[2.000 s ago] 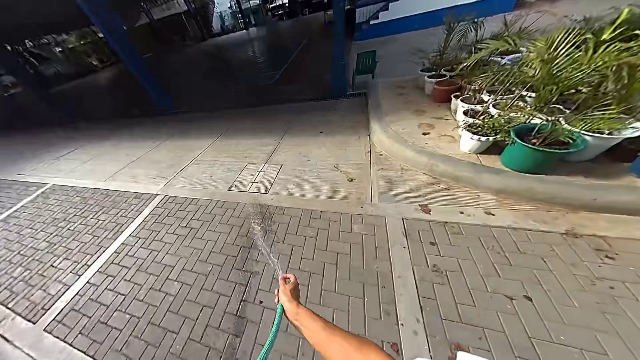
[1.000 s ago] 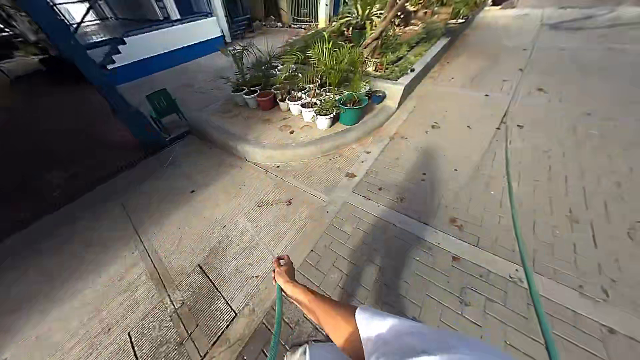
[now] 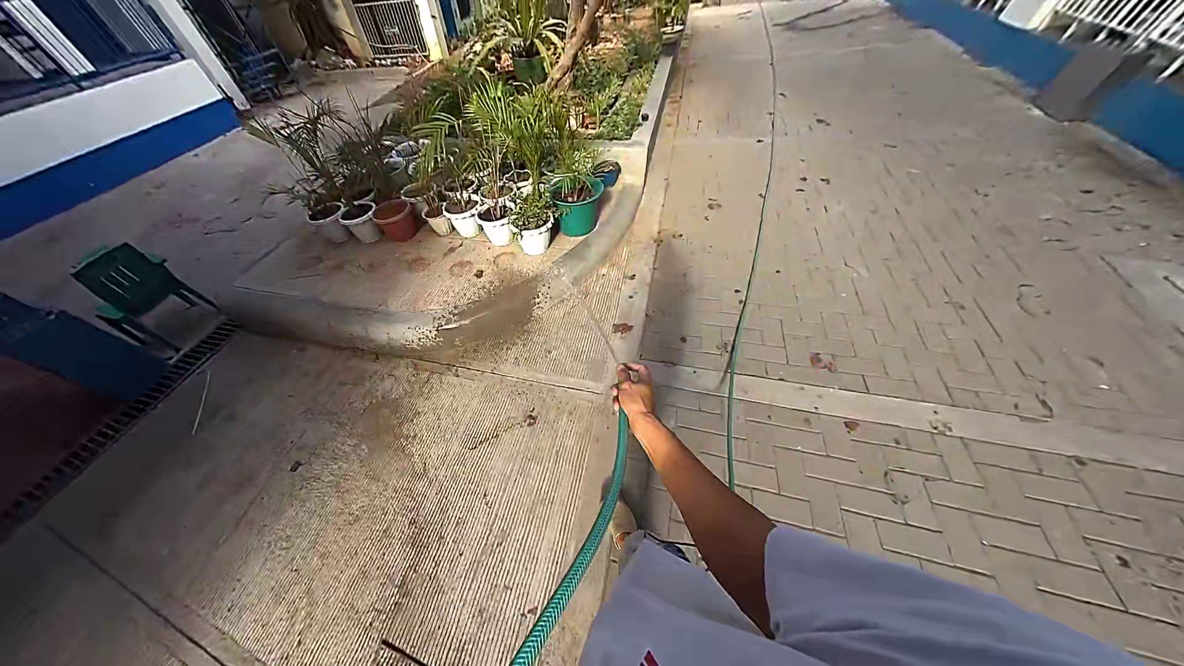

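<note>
My right hand (image 3: 634, 390) is closed around the end of a green garden hose (image 3: 592, 546), which hangs down from it toward the bottom edge. A thin jet of water (image 3: 592, 319) leaves the hose end and reaches the curved concrete curb (image 3: 370, 326), where a wet, darker patch shows. Behind that curb stand several potted plants, among them a green pot (image 3: 578, 211), a reddish-brown pot (image 3: 396, 220) and a white pot (image 3: 535, 238). My left hand is out of view.
A length of green hose (image 3: 747, 277) runs along the paving to my right. On the left, a green plastic chair (image 3: 129, 277) stands beside a drain grate (image 3: 129, 407). Farther back is a planted bed with a tree trunk (image 3: 578, 42). A blue and white wall (image 3: 1138, 111) borders the upper right.
The view has swung far to the right, toward the pots. The water landed on the block paving two seconds ago; now it strikes the curb. My right hand has kept its hold on the hose.
</note>
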